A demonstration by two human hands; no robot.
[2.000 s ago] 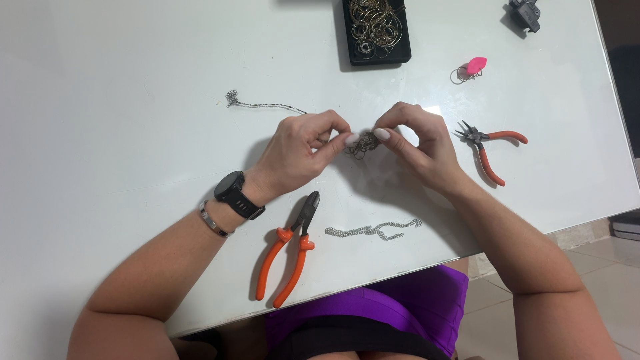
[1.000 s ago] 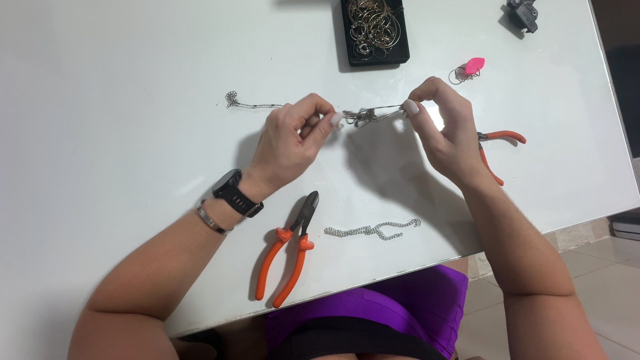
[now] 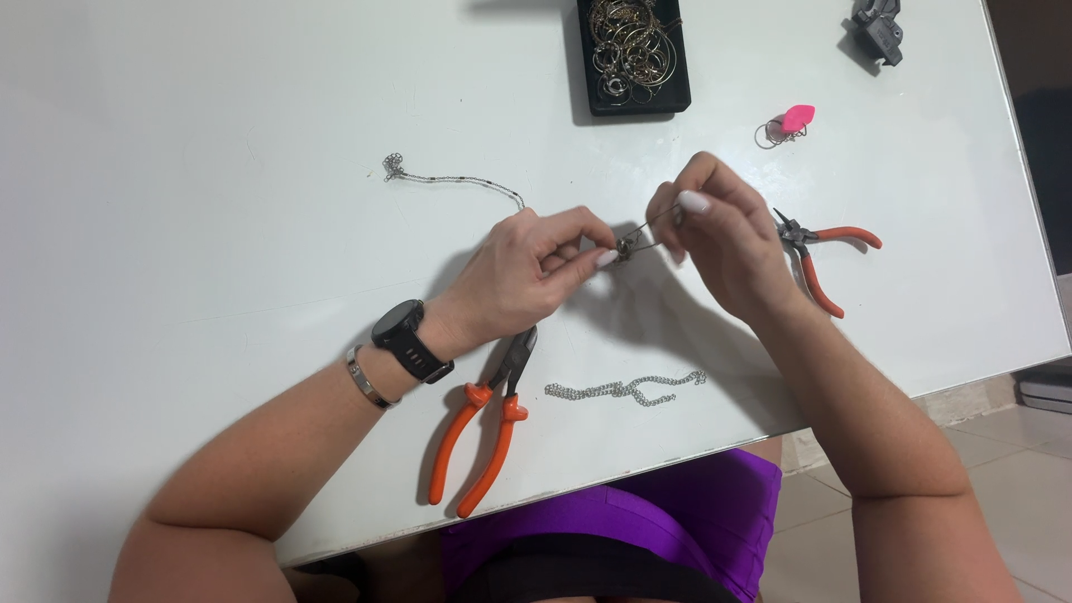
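My left hand [image 3: 548, 264] pinches a small tangle of thin metal chain [image 3: 625, 248] between thumb and index finger. From that tangle, strands run up to my right hand [image 3: 720, 230], whose thumb and fingers grip their other end. Behind my left hand a thin dark chain with small beads [image 3: 461, 179] lies on the table, one end bunched up. Orange-handled pliers [image 3: 494, 427] lie below my left hand, their jaw tips close to its wrist. A silver link chain [image 3: 599, 390] rests nearer the table's front edge. Smaller orange-handled pliers [image 3: 808, 243] lie with spread handles just right of my right hand.
A black box [image 3: 639, 107] full of hoops and rings stands at the back. To its right lie a pink piece [image 3: 798, 119] with a ring and short chain, and a dark grey plastic device [image 3: 878, 33]. The white table's front edge [image 3: 670, 459] runs close to my body.
My right hand has moved up and away from my left since the first frame, drawing strands out of the tangle. Compared with one second ago, the strands slant more steeply up to my right hand.
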